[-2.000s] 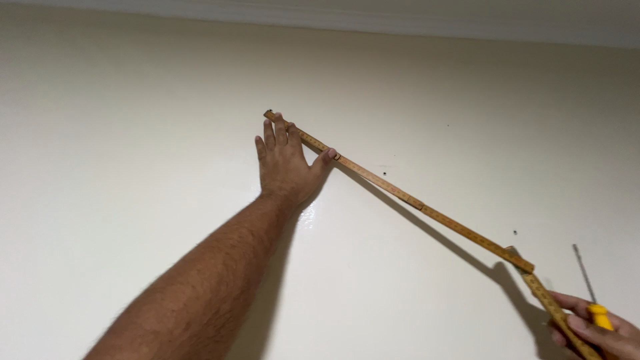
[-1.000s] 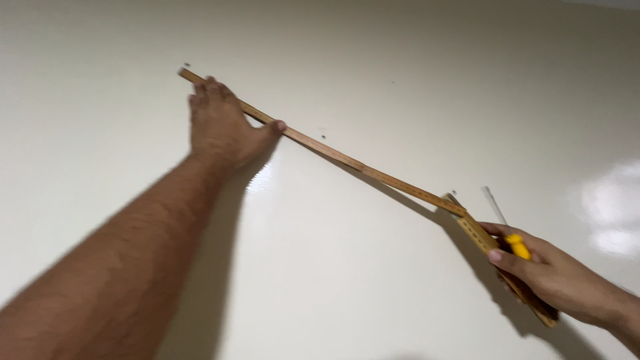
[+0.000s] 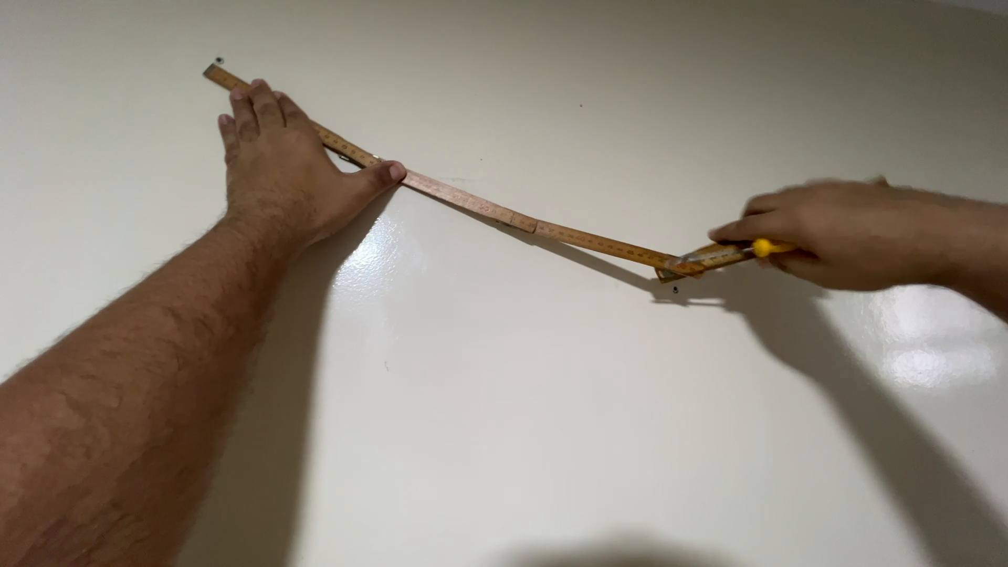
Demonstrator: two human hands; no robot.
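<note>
A wooden folding rule stretches across a pale wall, sloping down to the right and bending at its joints. My left hand lies spread over its left part and presses it to the wall, the thumb on a joint. The rule's metal-tipped end sits just below a small hole. On the right, my right hand grips the folded sections together with a screwdriver that has a yellow handle; its shaft lies along the rule. Another small hole shows just under the joint there.
The glossy wall fills the view and carries faint scuffs and a few small dark specks. Both arms cast shadows on it, and light reflects at the centre left and far right. A lighter edge shows at the top right corner.
My right hand has come up beside the rule's right joint, swinging the folded sections from hanging downward to pointing up and right. My left hand stays on the rule. The view has shifted.
</note>
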